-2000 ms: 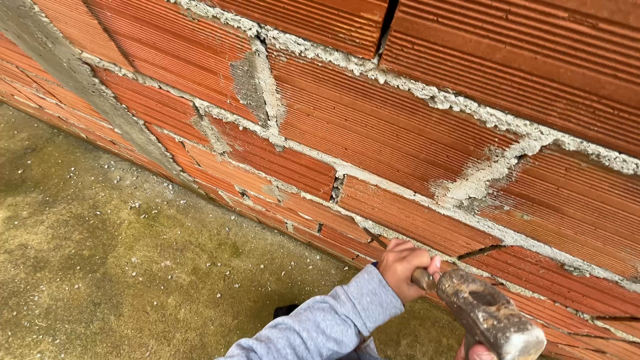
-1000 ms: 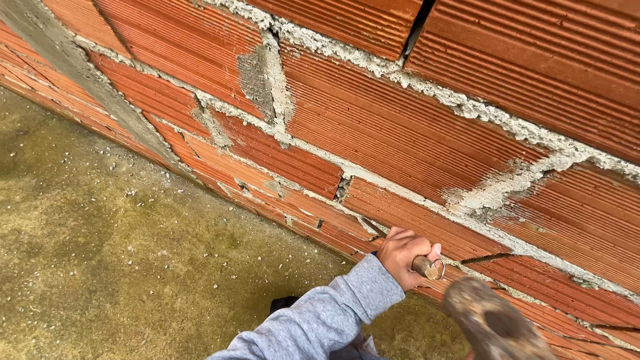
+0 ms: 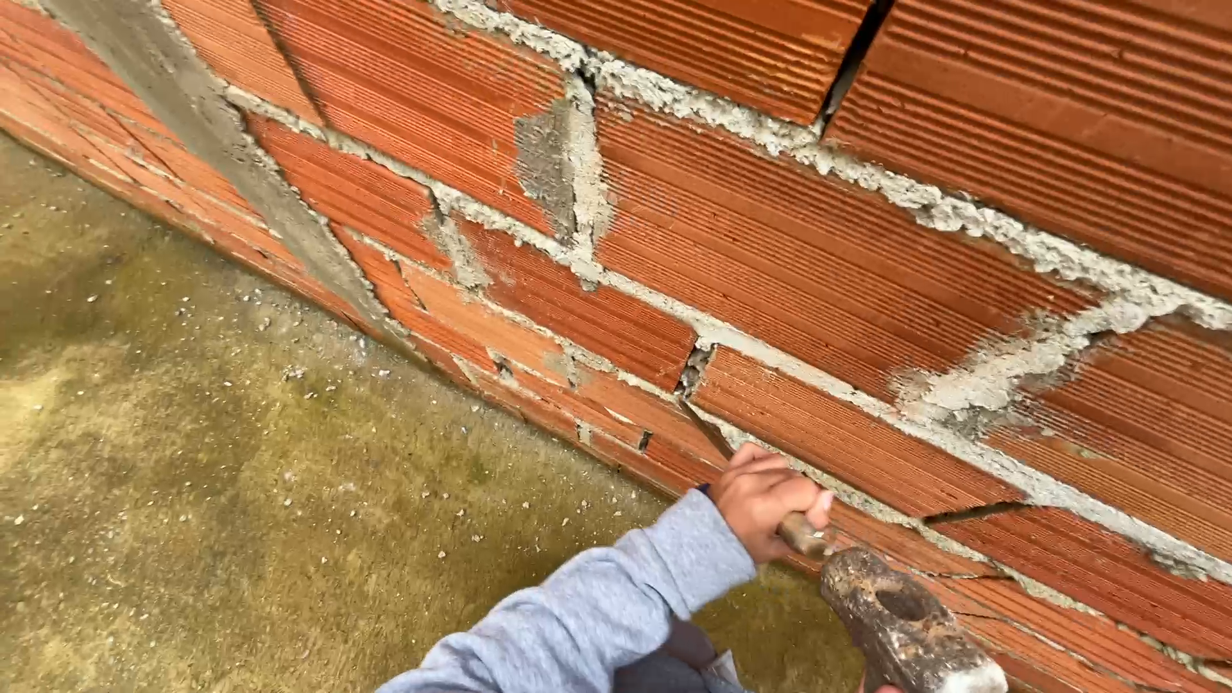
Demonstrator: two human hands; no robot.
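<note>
My left hand [image 3: 770, 500], in a grey sleeve, is closed round a metal chisel [image 3: 707, 428]. The chisel's thin end meets the mortar joint of the hollow clay brick wall [image 3: 818, 250], below a gap between two bricks. Its thick struck end [image 3: 807, 535] sticks out of my fist toward the lower right. Close beside that end is the worn steel head of a club hammer [image 3: 905, 626]. Only a bit of my right hand [image 3: 881, 687] shows at the bottom edge, by the hammer; the handle and the rest of that hand are hidden or out of frame.
Rough mortar joints [image 3: 751, 125] run between the ribbed bricks, with open cracks in places. A grey mortar or concrete strip [image 3: 212, 144] crosses the wall at the left. The mossy concrete floor [image 3: 289, 500] along the wall's foot is scattered with small crumbs.
The hammer head has moved relative to the chisel's struck end: against it two seconds ago, apart and blurred one second ago, close beside it now. My left hand keeps its grip on the chisel.
</note>
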